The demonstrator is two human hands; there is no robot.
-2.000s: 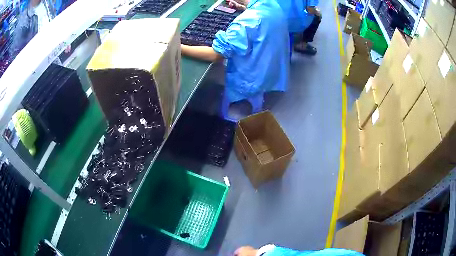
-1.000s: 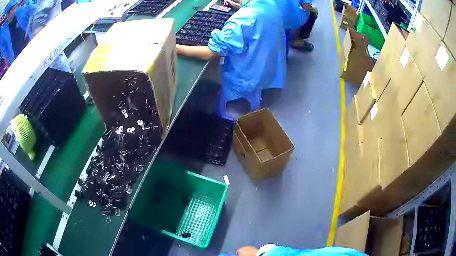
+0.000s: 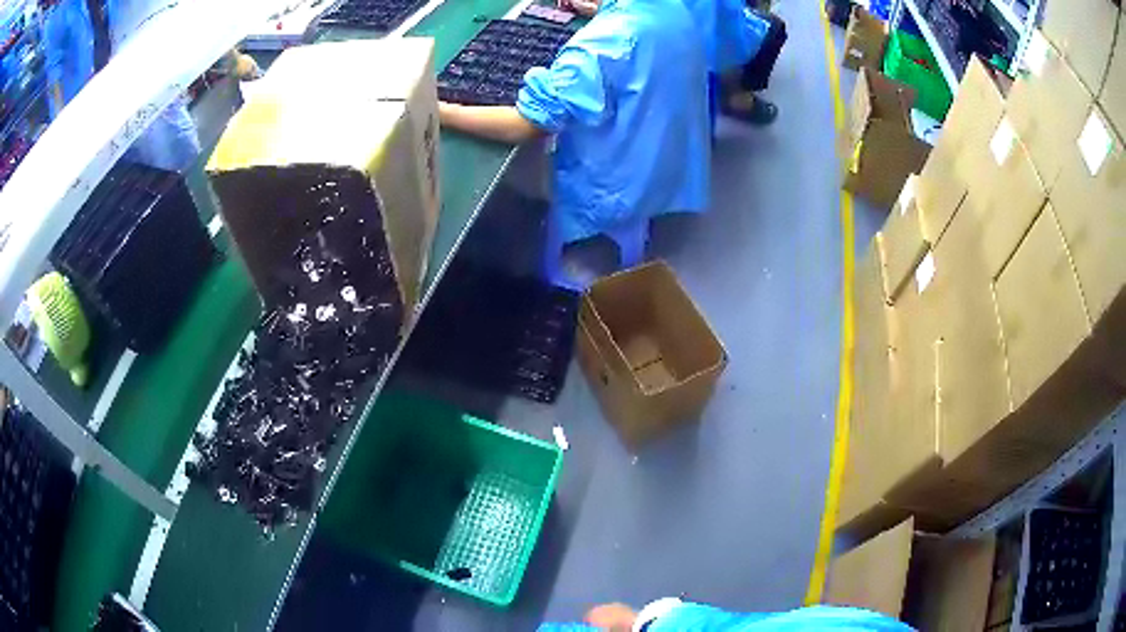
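Observation:
A heap of loose black binder clips (image 3: 290, 414) with shiny wire handles lies on the green bench top and runs into the mouth of a tipped brown supply carton (image 3: 327, 111). A hand with a white cuff and blue sleeve, which looks like my right hand (image 3: 609, 615), is at the bottom edge, mostly cut off; its fingers are not clear. It is away from the clips. My left hand is not in view, though a bit of blue cloth shows beside the right hand.
A green crate (image 3: 543, 519) and an open cardboard box (image 3: 652, 352) stand on the floor. Black trays (image 3: 136, 253) stand across the belt near a yellow-green mesh item (image 3: 59, 324). A person in a blue smock (image 3: 624, 124) sits beyond the carton. Stacked cartons (image 3: 963, 333) line the right.
The view has shifted slightly. Another person's hand now shows behind the carton at the upper left. The clip heap looks unchanged, and the hand at the bottom edge has barely moved.

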